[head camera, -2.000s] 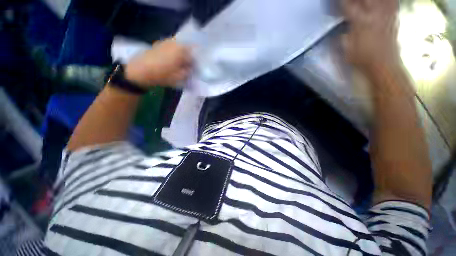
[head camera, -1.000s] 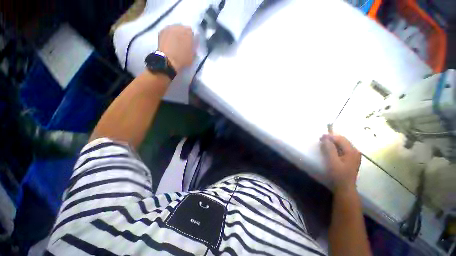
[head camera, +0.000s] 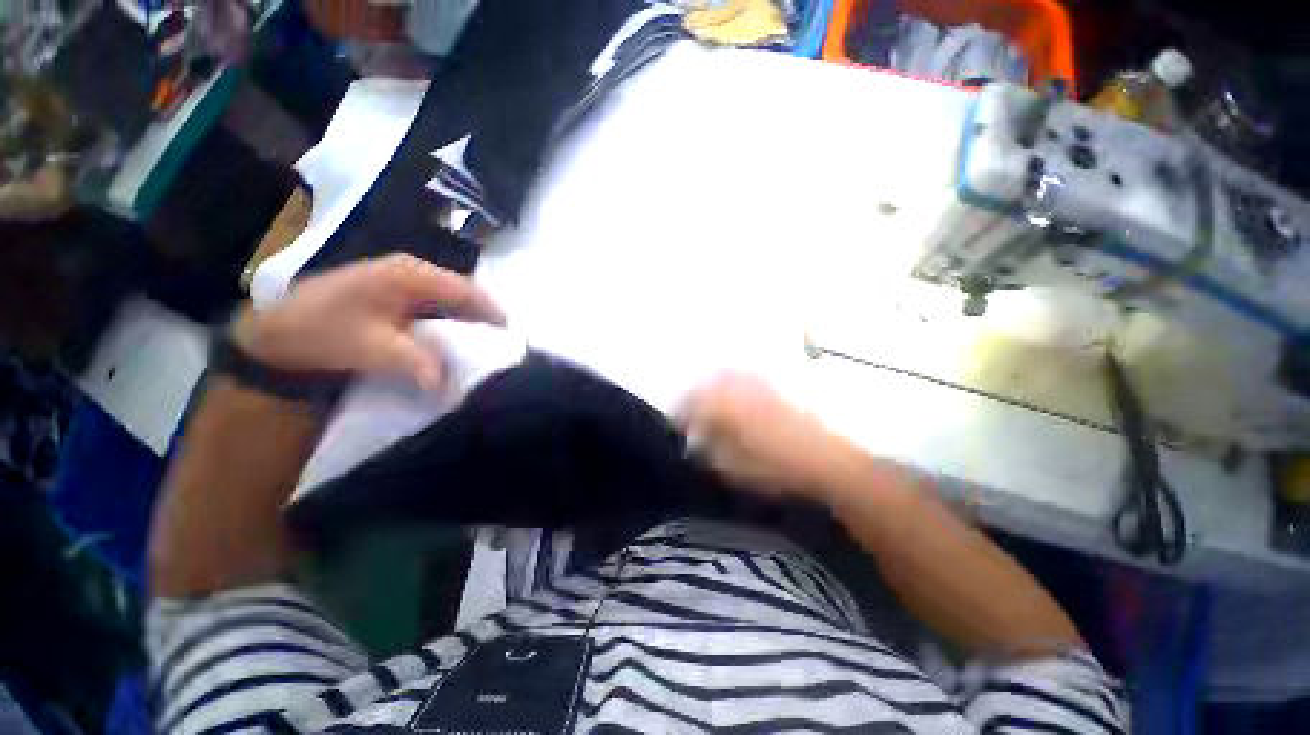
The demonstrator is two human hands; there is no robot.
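Observation:
My left hand [head camera: 377, 319] holds the pale end of a cut piece, a white fabric panel [head camera: 377, 424], between thumb and fingers. A black fabric panel [head camera: 539, 448] lies against it and hangs between my hands over the front edge of the white table [head camera: 690, 187]. My right hand [head camera: 762, 434], blurred, pinches the black panel's upper right edge. Whether the two panels are joined cannot be told. The needle area of the sewing machine [head camera: 1121, 201] is at the right, away from both hands.
Black-handled scissors [head camera: 1146, 495] lie on the table's right front part. Black and white cut pieces [head camera: 496, 108] lie along the table's left side. An orange bin [head camera: 1060, 36] stands beyond the table, near a bottle with a white cap [head camera: 1167, 72]. A blue crate shows at lower right.
The view has turned, showing more of the machine. My left hand has left the cut pieces at the table's left, and my right hand the table near the needle; both now hold fabric over the front edge.

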